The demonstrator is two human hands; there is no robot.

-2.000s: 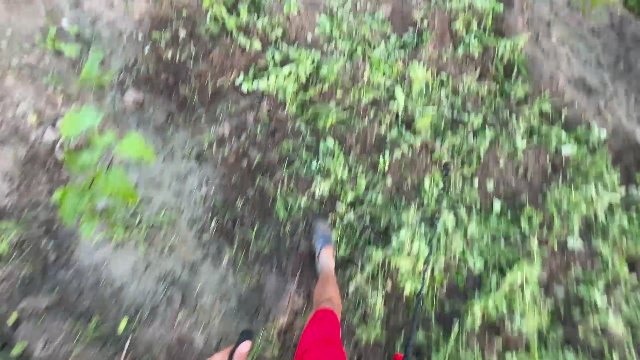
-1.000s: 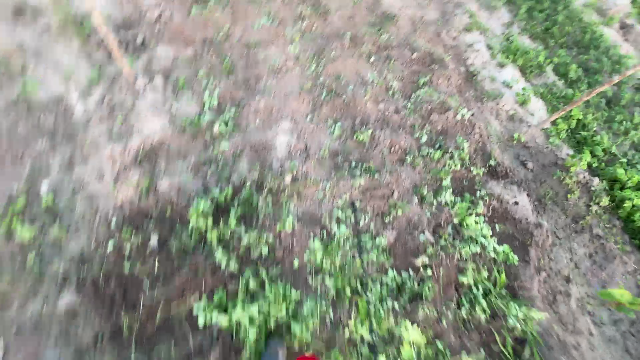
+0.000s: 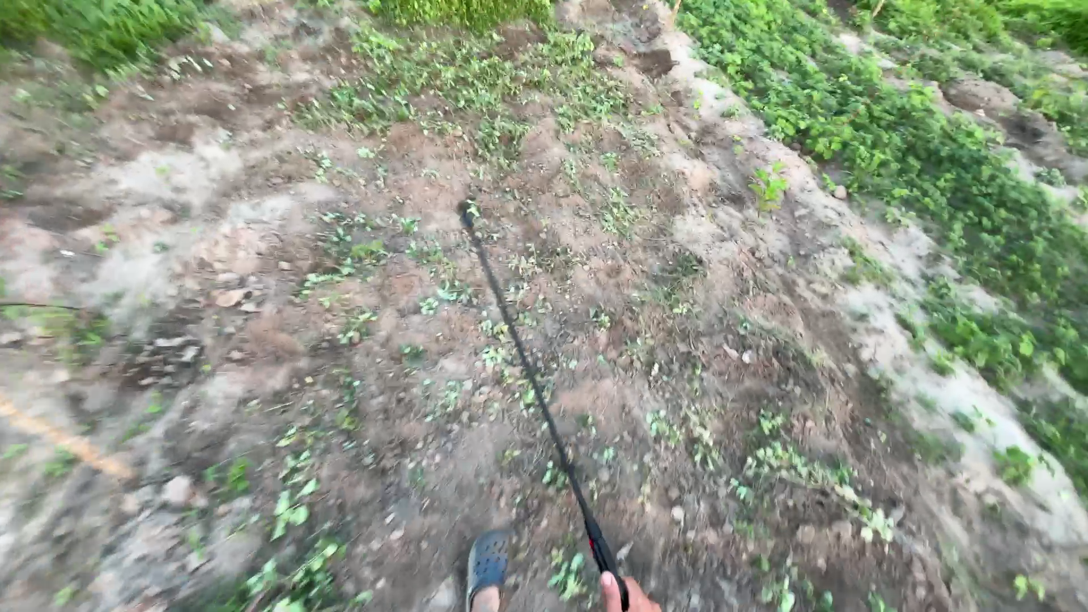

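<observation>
My right hand shows at the bottom edge, closed around the black handle of a long, thin dark wand, possibly a sprayer lance. The wand slants up and to the left over the soil, and its dark tip is above or at small leafy weeds; whether it touches them cannot be told. Left of the hand, a foot in a blue-grey clog with holes is on the ground. My left hand is out of view.
Low weeds are scattered over bare, uneven soil. A dense green crop row runs along the right, beside a pale soil ridge. A blurred wooden stick lies or stands at left. Taller grass grows at upper left.
The view has shifted over the ground and takes in the crop row and grass. My right hand and most of the wand now show; one second ago the hand was out of view.
</observation>
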